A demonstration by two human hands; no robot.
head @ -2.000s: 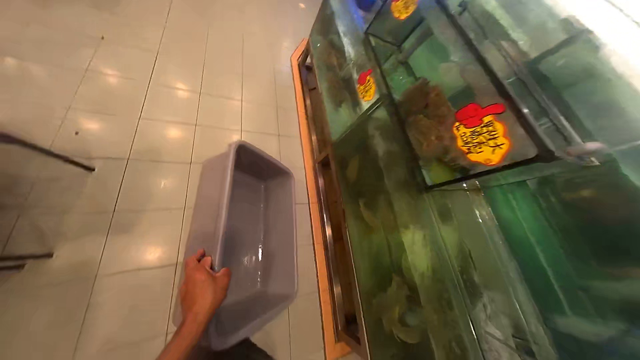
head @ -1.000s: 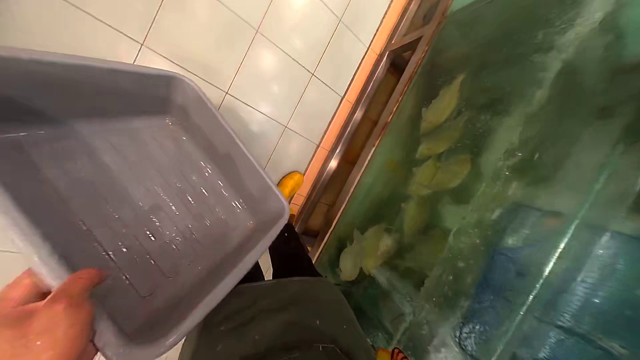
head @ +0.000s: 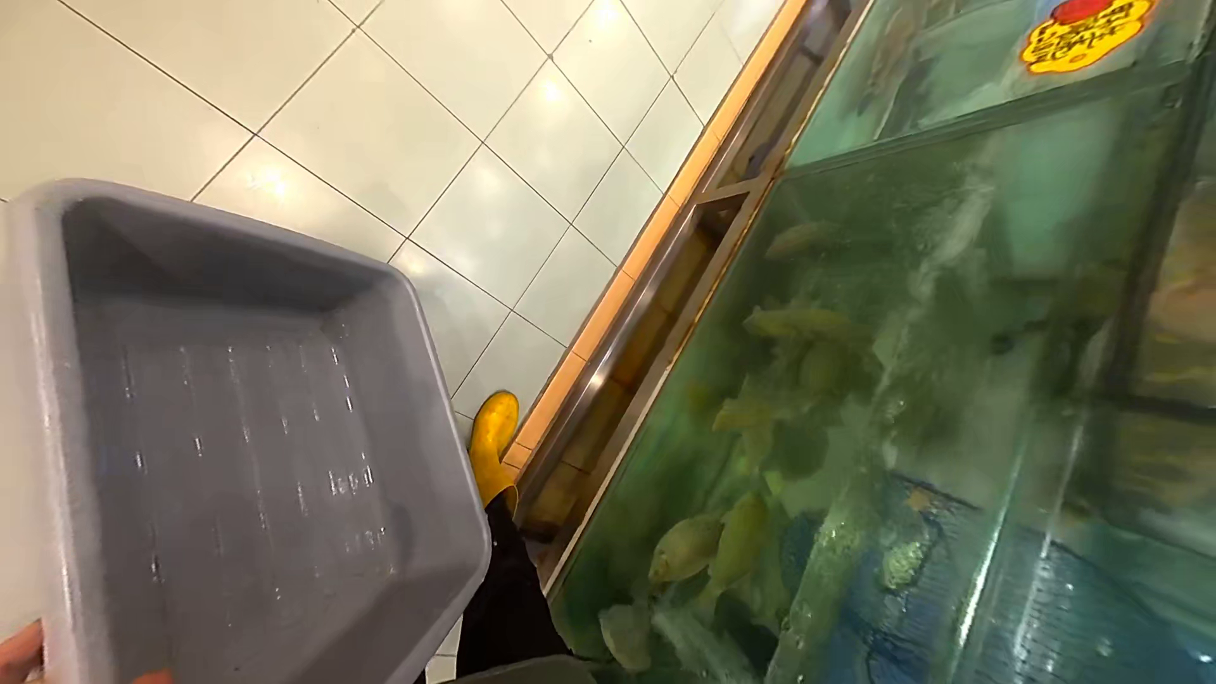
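My left hand [head: 23, 654] shows only in part at the bottom left corner, its fingers on the near rim of a grey plastic tub [head: 256, 437]. The tub is tilted so that its wet inside faces me, with drops on its ribbed bottom and no object in it. To its right stands a glass fish tank [head: 760, 380] of greenish water, where several yellowish fish [head: 741, 541] gather near the glass wall. A blue net or mesh basket [head: 997, 589] lies in the water at the lower right. My right hand is out of view.
A metal frame [head: 608, 351] and an orange tiled curb [head: 655, 228] run along the tank's foot. My yellow boot [head: 494, 437] stands beside the curb on pale floor tiles [head: 380, 123]. A yellow and red sign [head: 1083, 38] with writing is at the upper right, by a tank divider [head: 969, 119].
The tub was lower, near the floor, two seconds ago; it has come up close to me. Since one second ago, the hand and tub sit lower in the view.
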